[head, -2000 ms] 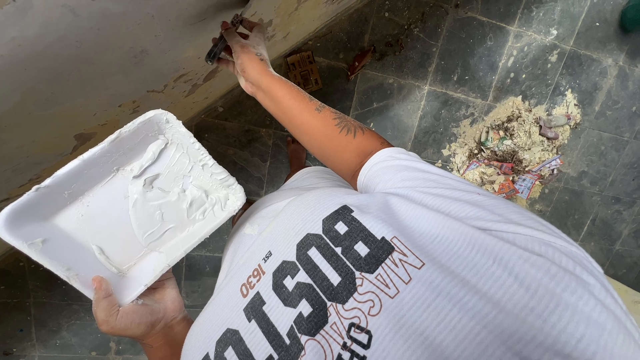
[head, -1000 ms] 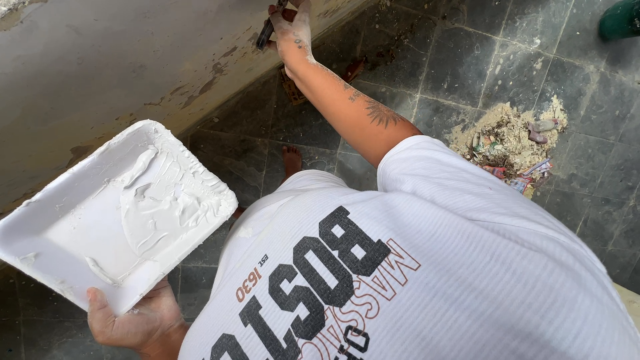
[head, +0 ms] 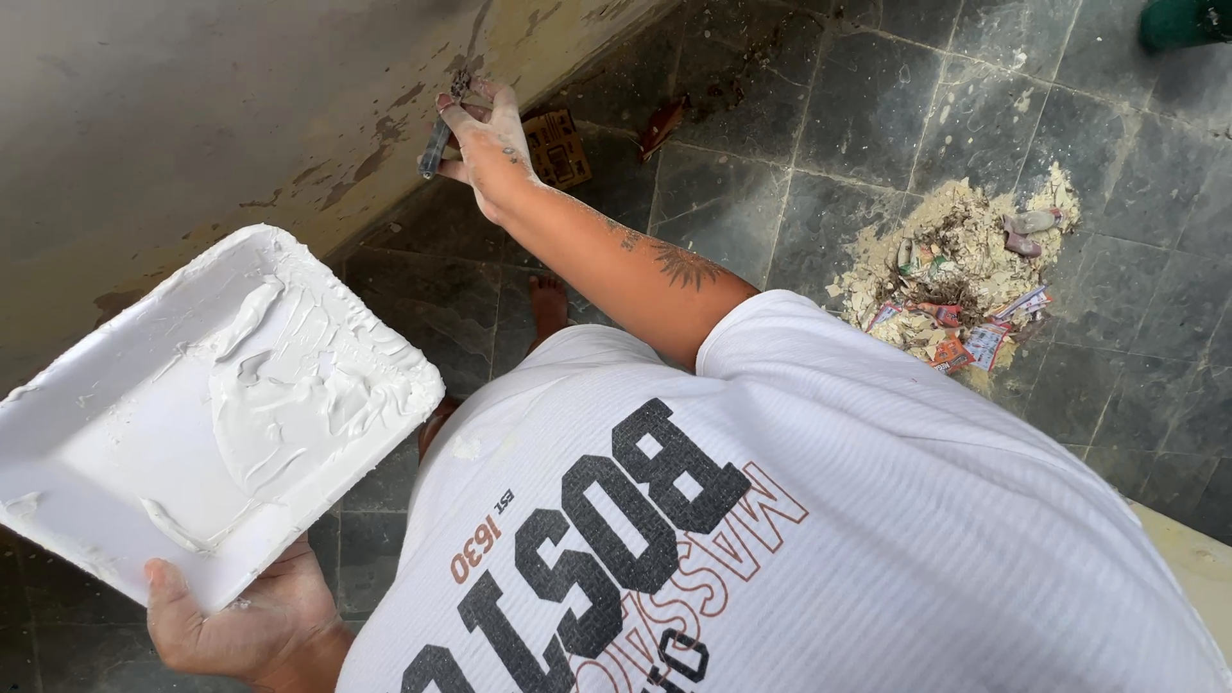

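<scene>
My left hand [head: 245, 616] grips the near edge of a white plastic tray [head: 115, 462], thumb over the rim and fingers underneath. Thick white paste [head: 289, 395], like filler or putty, covers the tray's right part in ridges. My right hand [head: 484, 144] reaches forward to the wall, its fingers around a dark, narrow tool [head: 438, 144] that looks like the handle of a putty knife or scraper. The blade cannot be made out. White residue coats this hand. The wall [head: 241, 115] beside it has peeled patches low down.
Grey stone tiles [head: 857, 125] make up the floor. To the right lies a heap of plaster chips and litter [head: 962, 269]. A printed cardboard piece [head: 558, 149] and a reddish-brown scrap [head: 662, 127] lie near the wall's base. A green object [head: 1189, 21] is at the top right.
My right hand has stayed at the wall with the dark tool, shifting along it and turning a little. The tray remains in my left hand. The view has shifted somewhat.
</scene>
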